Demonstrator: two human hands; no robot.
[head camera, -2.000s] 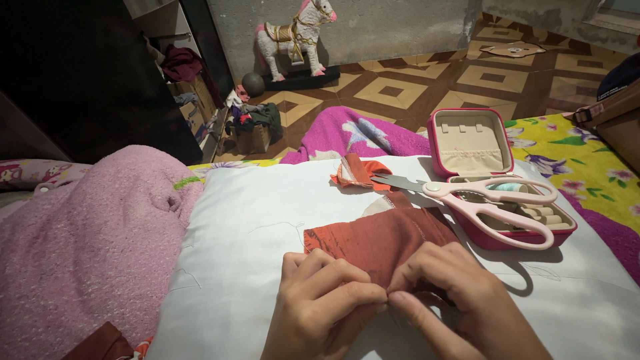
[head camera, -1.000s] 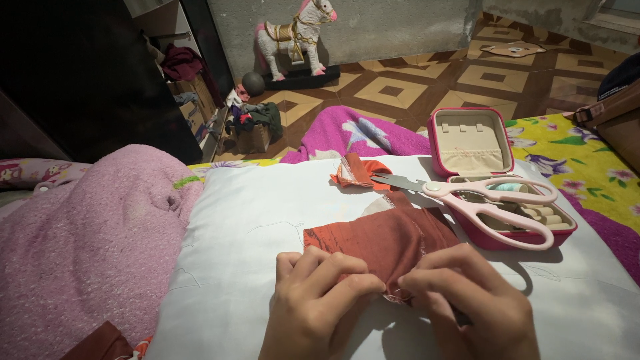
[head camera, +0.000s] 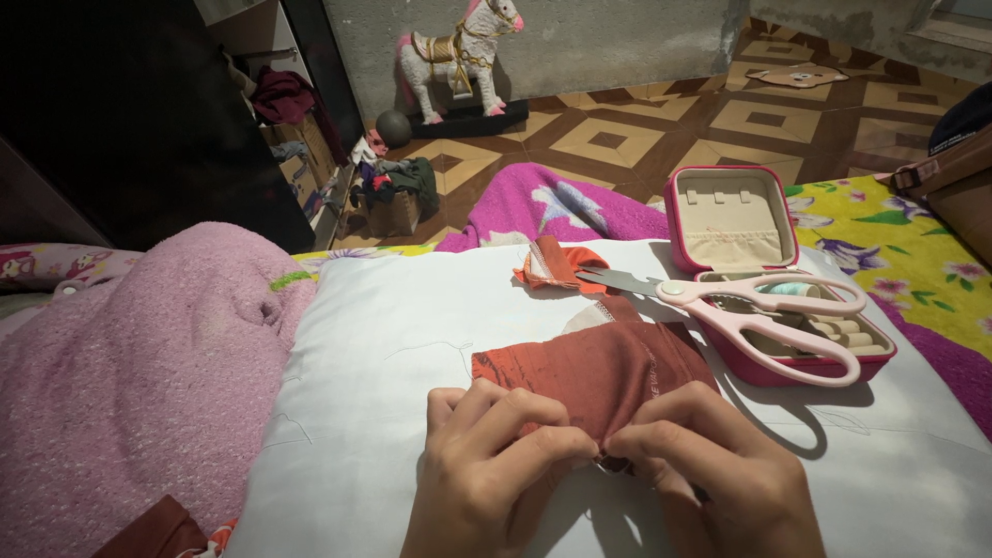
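Note:
Both hands pinch the near edge of a rust-red fabric piece (head camera: 581, 372) lying on a white pillow (head camera: 372, 310). My left hand (head camera: 496, 457) grips the edge between thumb and forefinger; my right hand (head camera: 713, 449) pinches it just beside, the fingertips nearly touching. A small dark bit shows under the fingertips; what it is I cannot tell. Beyond the fabric, pink-handled scissors (head camera: 763, 310) rest across an open pink-red sewing case (head camera: 674, 225), their blades near a crumpled orange scrap (head camera: 558, 267). A pale blue thread spool (head camera: 790, 289) sits in the case. Loose threads lie on the pillow.
A pink fleece blanket (head camera: 155, 372) is heaped at the left, with a dark red cloth (head camera: 151, 531) at its near edge. A yellow floral cover (head camera: 930, 232) and a brown bag (head camera: 953, 186) are at the right. A toy horse (head camera: 453, 62) stands on the tiled floor.
Over the last two seconds my right hand has shifted slightly at the fabric's near edge, its fingers coming back beside my left fingertips. The scissors and sewing case have not moved.

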